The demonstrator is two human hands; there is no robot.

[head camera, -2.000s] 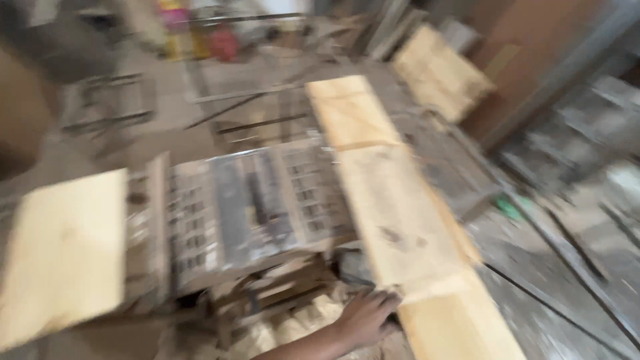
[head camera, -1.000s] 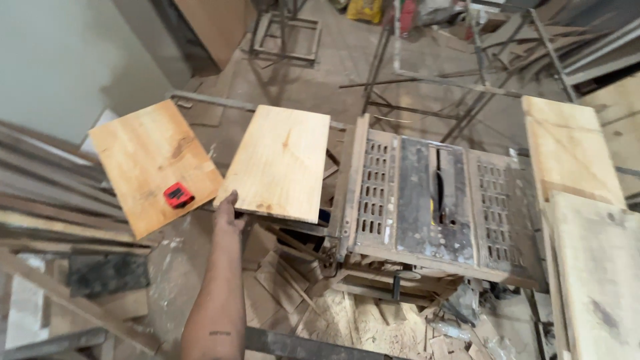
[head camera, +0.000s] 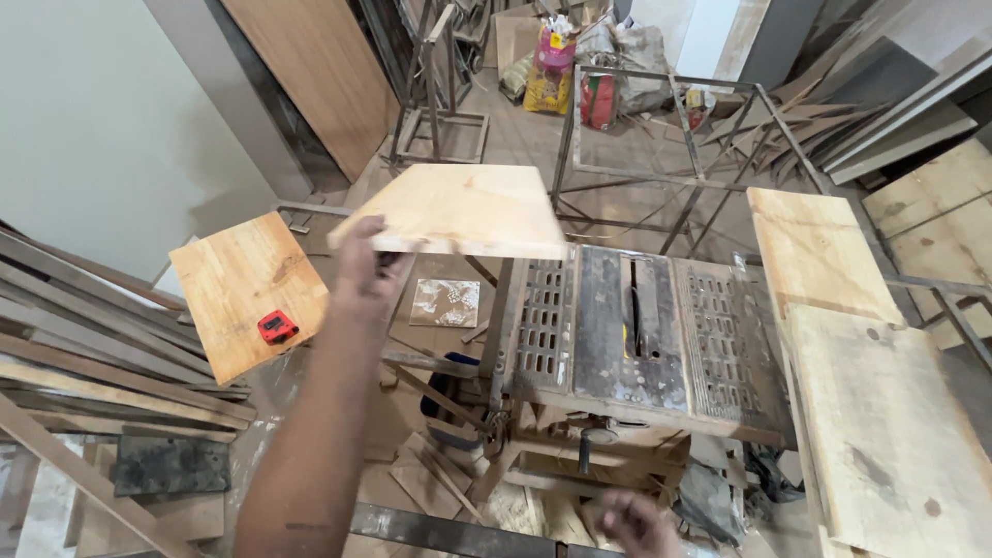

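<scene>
My left hand (head camera: 372,267) grips the near left edge of a pale wooden board (head camera: 465,205), which is lifted and tilted beside the table saw (head camera: 628,333). The saw has a dark steel centre with a blade slot and slotted wings. Low in the view, in front of the saw's crank handle (head camera: 585,453), is my right hand (head camera: 635,523), blurred, fingers bent, with nothing seen in it. On the left, a red tape measure (head camera: 277,327) lies on a second wooden board (head camera: 248,279). Pale planks (head camera: 891,418) overlap at the saw's right.
Metal frames (head camera: 690,182) stand behind the saw. Wood strips (head camera: 101,364) are stacked at the left, below a pale panel. Offcuts (head camera: 430,473) lie on the floor under the saw, and a metal bar (head camera: 465,535) crosses the near edge. Bags (head camera: 552,66) sit at the back.
The pale board was lying flat beside the second board at the saw's left; it is now raised and tilted in my left hand. My right hand has come into view at the bottom.
</scene>
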